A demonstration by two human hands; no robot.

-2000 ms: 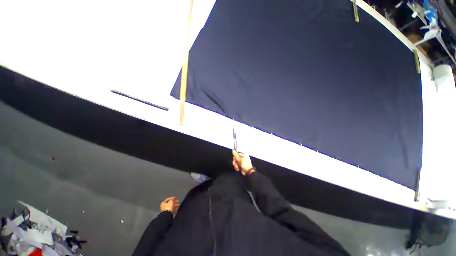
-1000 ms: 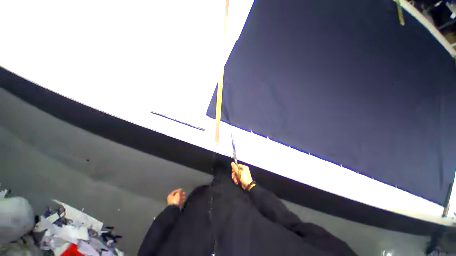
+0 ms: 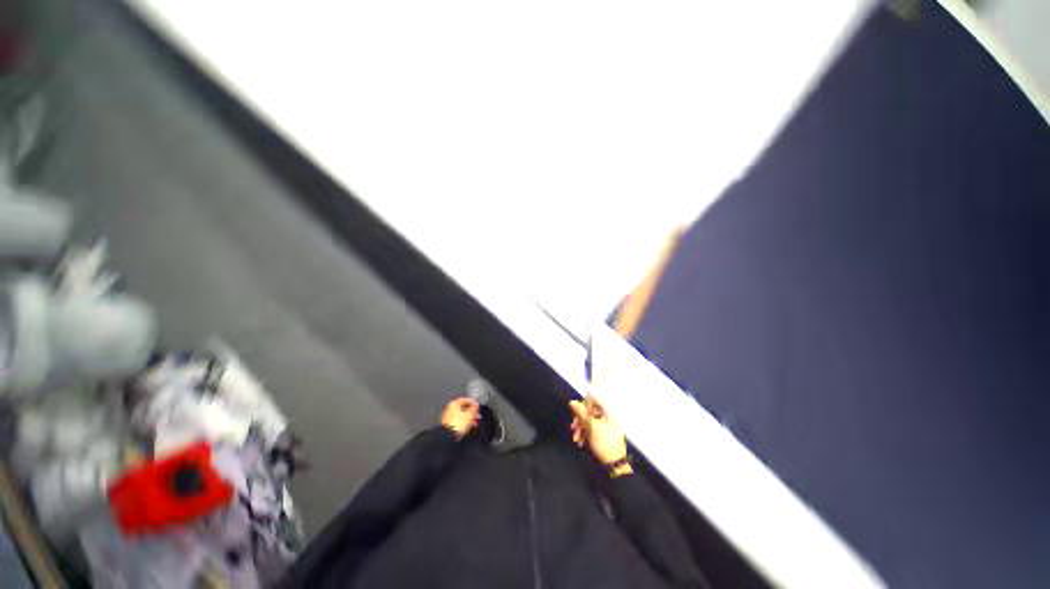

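Observation:
My right hand (image 3: 599,433) holds slim metallic scissors (image 3: 590,359), pointing away from me over the white table edge. My left hand (image 3: 461,417) hangs low beside the table, small and blurred; whether it holds anything cannot be told. A large navy fabric panel (image 3: 875,265) lies flat on the white-covered table to the right. A tan wooden ruler (image 3: 651,284) lies across its near left corner. A thin dark bar (image 3: 560,322) lies on the white near the table edge, left of the scissors.
The white-covered table (image 3: 495,138) runs diagonally from upper left to lower right. On the grey floor (image 3: 288,288) at lower left are fabric scraps (image 3: 248,397) and a red container (image 3: 170,488). Pale rounded objects (image 3: 86,334) stand at the far left, blurred.
The view has swung left, so the table edge is steeper and more floor and scraps show. The scissors now appear beside the ruler and dark bar. The right hand still holds them.

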